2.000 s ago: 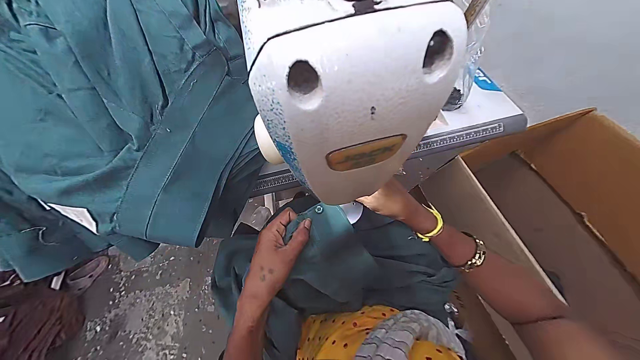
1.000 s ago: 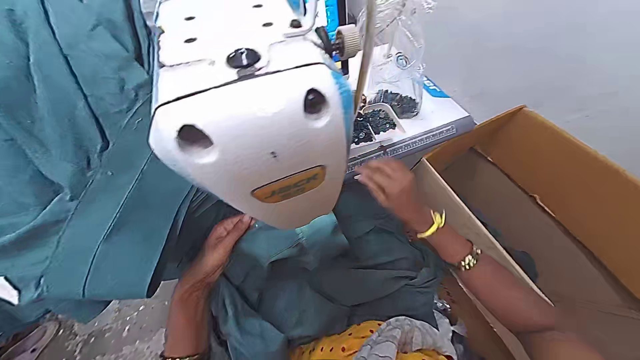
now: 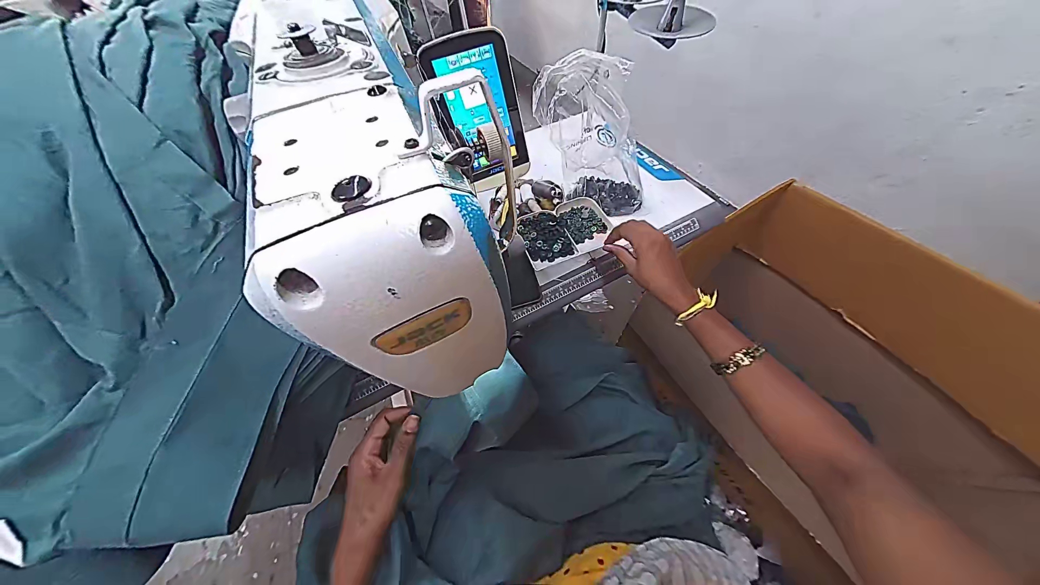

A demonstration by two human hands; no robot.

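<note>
A white Jack sewing machine (image 3: 366, 276) fills the middle of the head view. Teal fabric (image 3: 561, 471) lies over the lap and runs up under the machine head. At the fabric's left edge, below the head, is my left hand (image 3: 386, 463), thumb and fingers close together; whether it grips the cloth cannot be told. My right hand (image 3: 646, 256), with a yellow band and a gold bracelet at the wrist, is at the right edge of a white divided tray (image 3: 532, 218) of small dark buttons (image 3: 546, 237). Its thumb and fingertips nearly meet; any small thing between them is not discernible.
More teal garments (image 3: 146, 325) hang in a pile at the left. A lit control screen (image 3: 479, 101) stands behind the machine, and a clear plastic bag (image 3: 593, 130) with dark pieces behind the tray. At the right is an open cardboard box (image 3: 877, 325); a ruler strip (image 3: 569, 284) lines the table edge.
My right hand has left the fabric by the machine head and moved right to the button tray. My left hand stays near the cloth. The view has shifted, showing more of the machine top.
</note>
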